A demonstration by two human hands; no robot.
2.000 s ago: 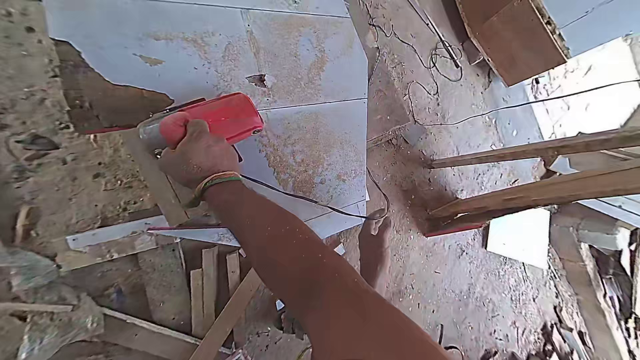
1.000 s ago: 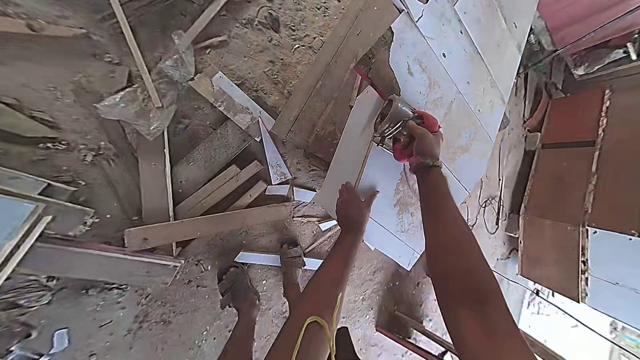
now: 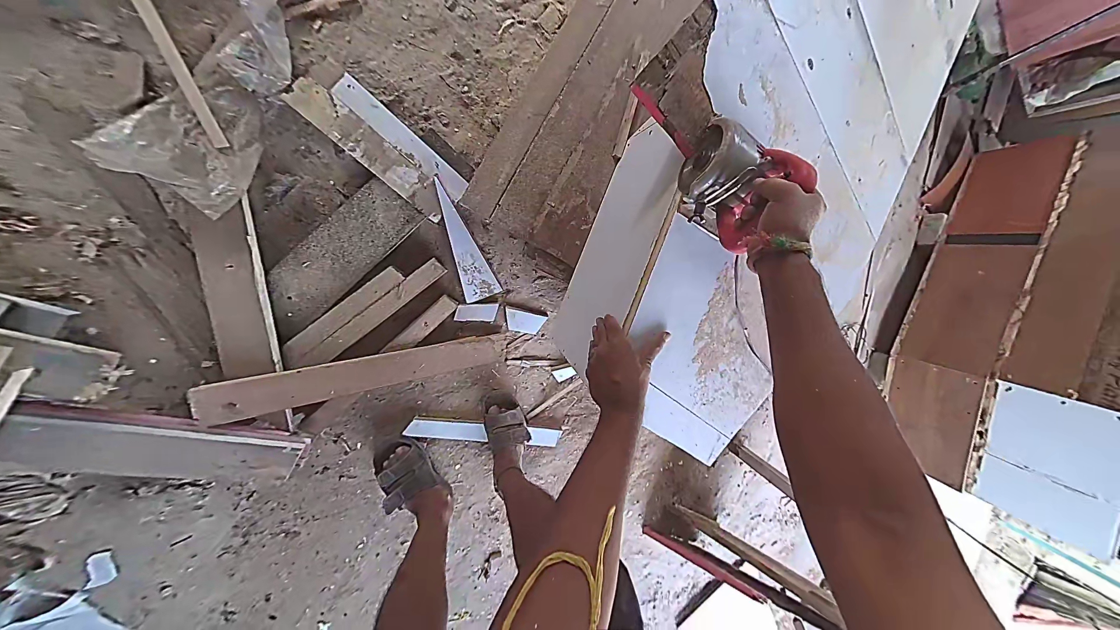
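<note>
My right hand [image 3: 785, 210] grips the red handle of a power saw [image 3: 731, 166], a circular saw by its look, with a metal guard. The saw rests at the far part of a white-faced board [image 3: 612, 232]; its blade is hidden. My left hand [image 3: 619, 363] lies on the board's near end, fingers on its edge and thumb spread. Beneath the board is a larger white panel [image 3: 735, 350] with brown stains. A red strip [image 3: 662, 120] sticks out beyond the saw.
Wooden offcuts [image 3: 367, 315], a long plank [image 3: 346, 378] and clear plastic sheeting [image 3: 197, 149] lie on the dirt floor at left. My sandalled feet stand by a white strip [image 3: 446, 430]. Brown panels [image 3: 989, 262] are at right. A power cord [image 3: 744, 306] hangs below the saw.
The view has swung strongly to the left since the first frame. My left hand, not visible two seconds ago, has come into view on the board. The saw stays in my right hand.
</note>
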